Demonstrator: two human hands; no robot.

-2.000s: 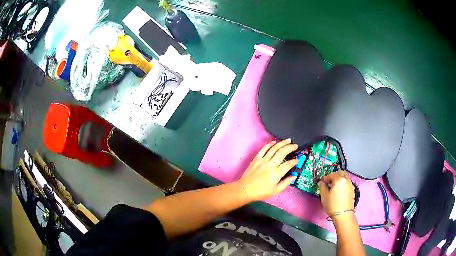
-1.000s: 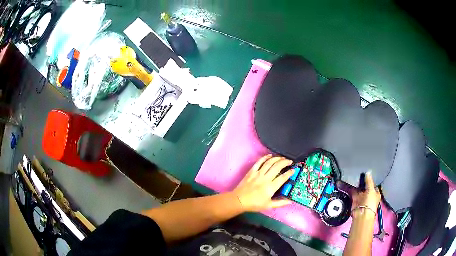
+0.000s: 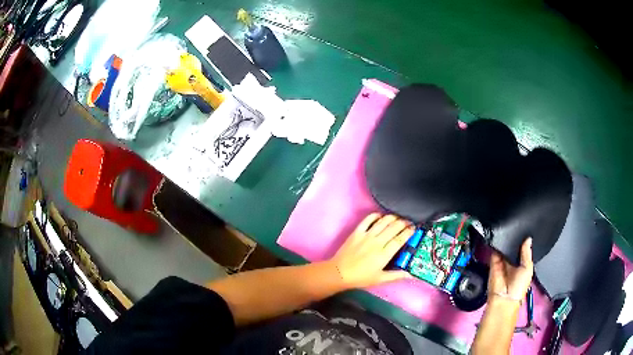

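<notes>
The open control unit housing lies on the pink mat [image 3: 326,208], its green circuit board [image 3: 432,256] facing up with red and black wires. Blue cells [image 3: 452,280] sit beside the board, and a round black speaker [image 3: 470,287] is at the right end. My left hand [image 3: 375,251] rests on the housing's left end, fingers spread over its edge. My right hand [image 3: 511,274] grips the lower edge of the large black drum pad [image 3: 444,156], thumb up against it. The pad lies behind the housing and hides its far edge.
Pliers [image 3: 529,315] lie partly hidden right of my right hand. More dark pads [image 3: 597,277] lie at the right. To the left are an open white box [image 3: 239,142], a yellow bottle [image 3: 191,78], a dark bottle [image 3: 265,47], plastic bags [image 3: 142,97] and a red stool [image 3: 87,173].
My right hand has left the circuit board, moved right and taken the pad's edge. The pad has shifted and its surface looks darker. The speaker has come into view. My left hand stays on the housing.
</notes>
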